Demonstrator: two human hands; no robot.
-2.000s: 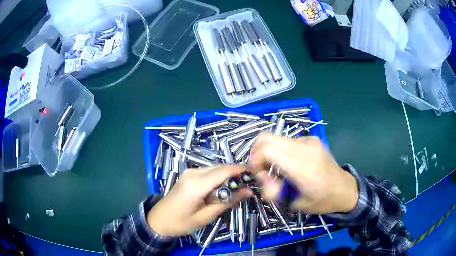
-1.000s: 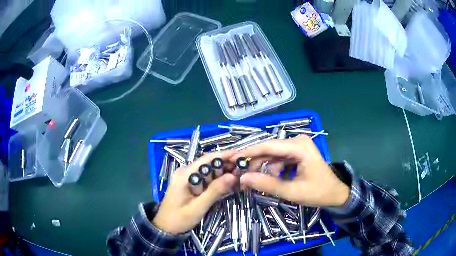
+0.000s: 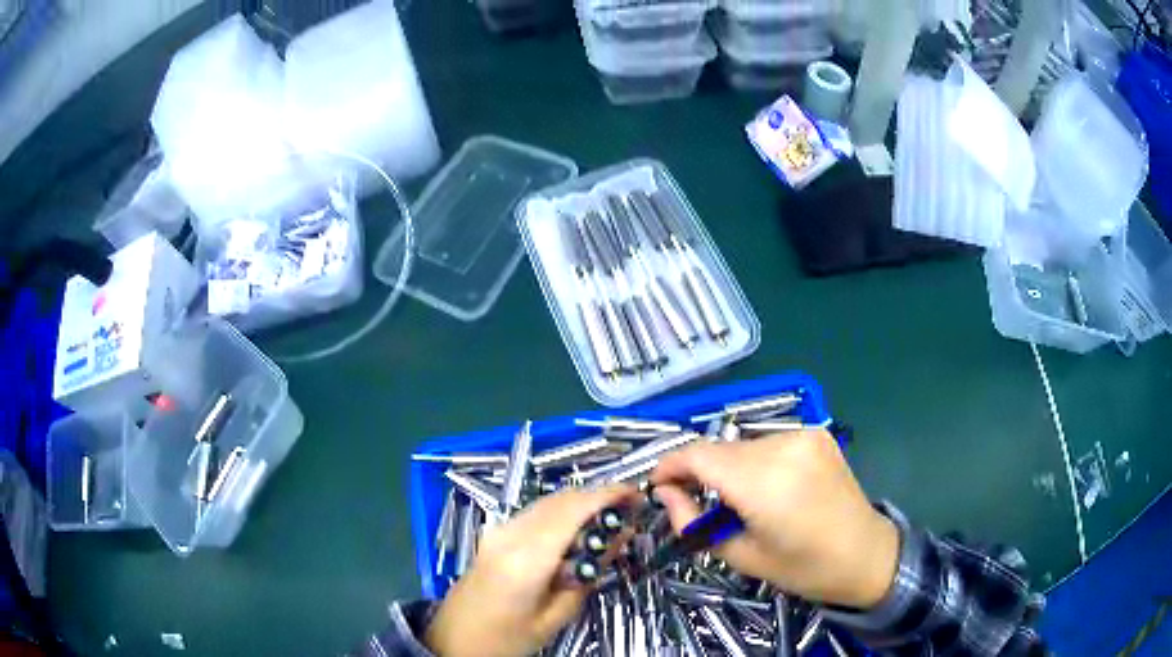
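Note:
My left hand (image 3: 517, 574) holds several metal cylinders (image 3: 593, 544) in a bunch, their black-ringed round ends facing me. My right hand (image 3: 803, 516) is beside it, its fingertips at the cylinder ends, and holds a slim dark tool with a blue end (image 3: 711, 525), possibly a marker pen. Both hands are over the blue parts bin (image 3: 428, 524), heaped with loose cylinders and thin rods. The fingers hide part of the bunch. Beyond the bin, the clear packing box (image 3: 745, 366) holds cylinders in rows on white sheeting.
A clear lid (image 3: 450, 257) and a small-parts box (image 3: 285, 263) lie left of the packing box. A white carton (image 3: 118, 336) and open side box (image 3: 264, 430) stand at the left. A black cloth or pouch (image 3: 842, 231), printed packet (image 3: 793, 144) and foam sheets (image 3: 945, 161) are upper right.
The view has tilted up, showing stacked boxes and a roll at the top. The single cylinder end at my right fingers is no longer distinct; the bunch in my left hand sits closer together.

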